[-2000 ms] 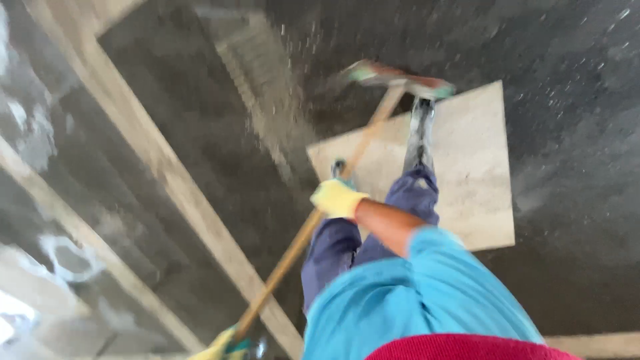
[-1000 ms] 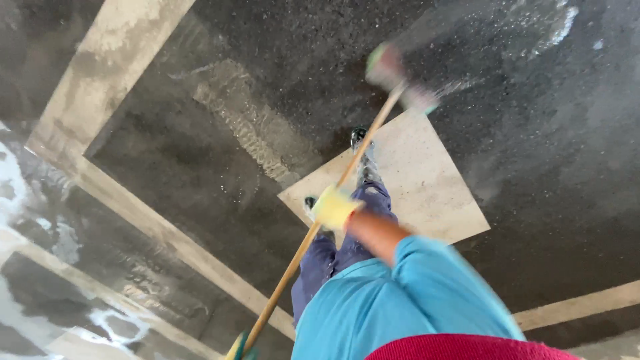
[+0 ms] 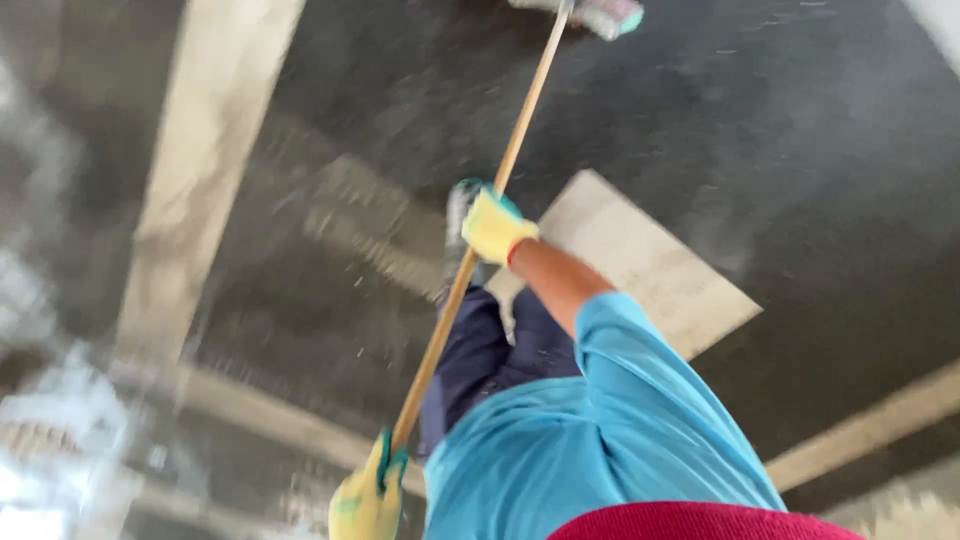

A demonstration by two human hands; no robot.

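Observation:
A long wooden pole (image 3: 521,124) runs from the lower middle up to a broom-like head (image 3: 600,15) at the top edge, blurred and partly cut off. My right hand (image 3: 499,225), in a yellow and green work glove, is closed round the pole near its middle. Lower down, at the bottom edge, my left hand (image 3: 369,491) in a like glove grips the pole's near end. The head lies on dark, wet-looking floor (image 3: 750,112), beyond my boots.
A pale square board (image 3: 645,262) lies on the floor by my legs. Light strips (image 3: 202,165) cross the dark surface at the left, with another (image 3: 862,427) at the lower right. A rough, ridged patch (image 3: 375,225) lies left of my boot (image 3: 459,225). Whitish, shiny patches (image 3: 67,405) show at the far left.
One boot that stood on the pale board now stands left of it, on the dark floor. The broom-like head has moved farther away from the board. The view has turned and shifted.

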